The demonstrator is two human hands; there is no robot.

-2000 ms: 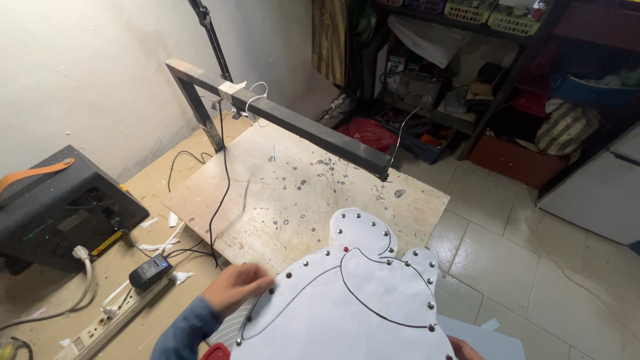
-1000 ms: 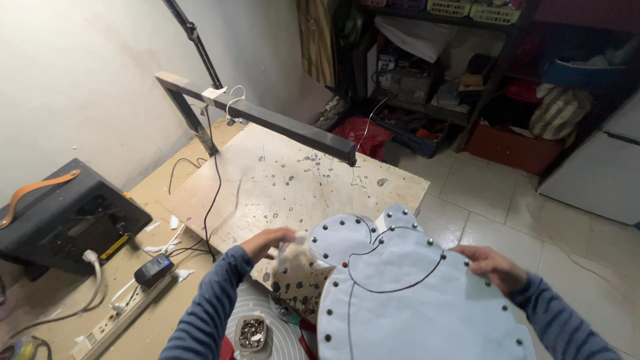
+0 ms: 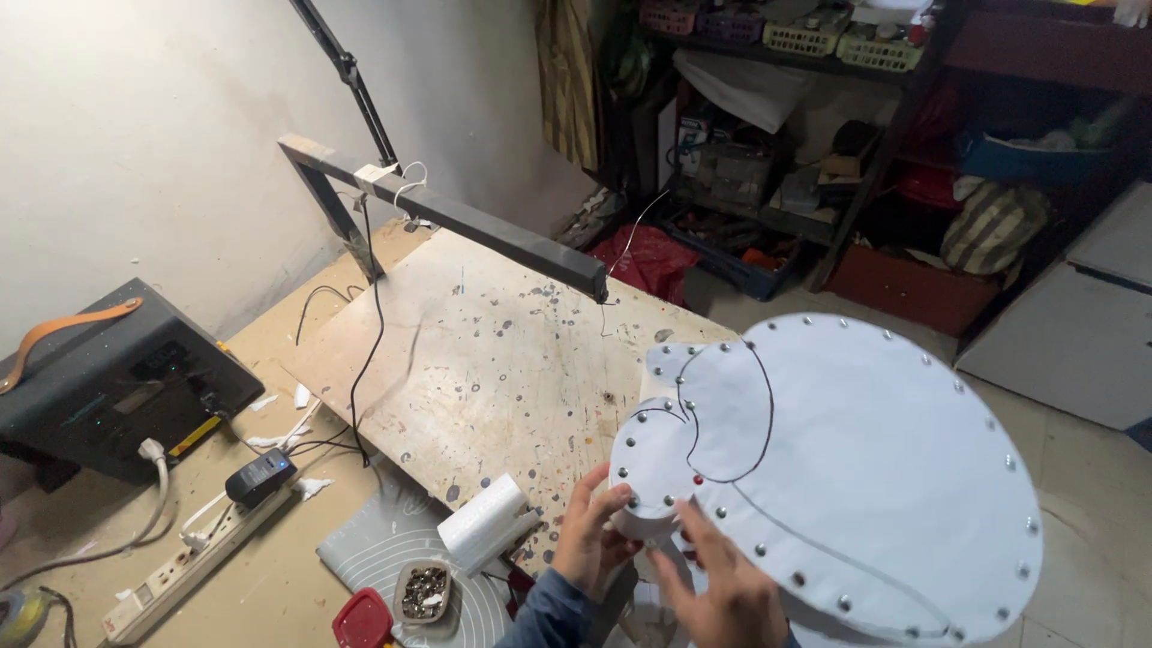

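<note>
A white flat-faced shape with dark drawn lines and metal studs or pins round its edge fills the right of the head view. One pin is red. My left hand grips the small rounded lobe at the shape's lower left, thumb near a stud. Just right of it, my right hand has its fingers spread, the index fingertip at the lobe's lower edge; whether it holds anything is unclear. A clear tub of small metal pieces stands left of my hands.
A dark metal arm reaches over the speckled board. A white roll, a red lid and a grey mat with curved lines lie nearby. At left are a power strip and a black box with a strap.
The white shape has been turned, so its small lobes now point left and its broad body lies to the right. My right hand has moved from its right side to beside my left.
</note>
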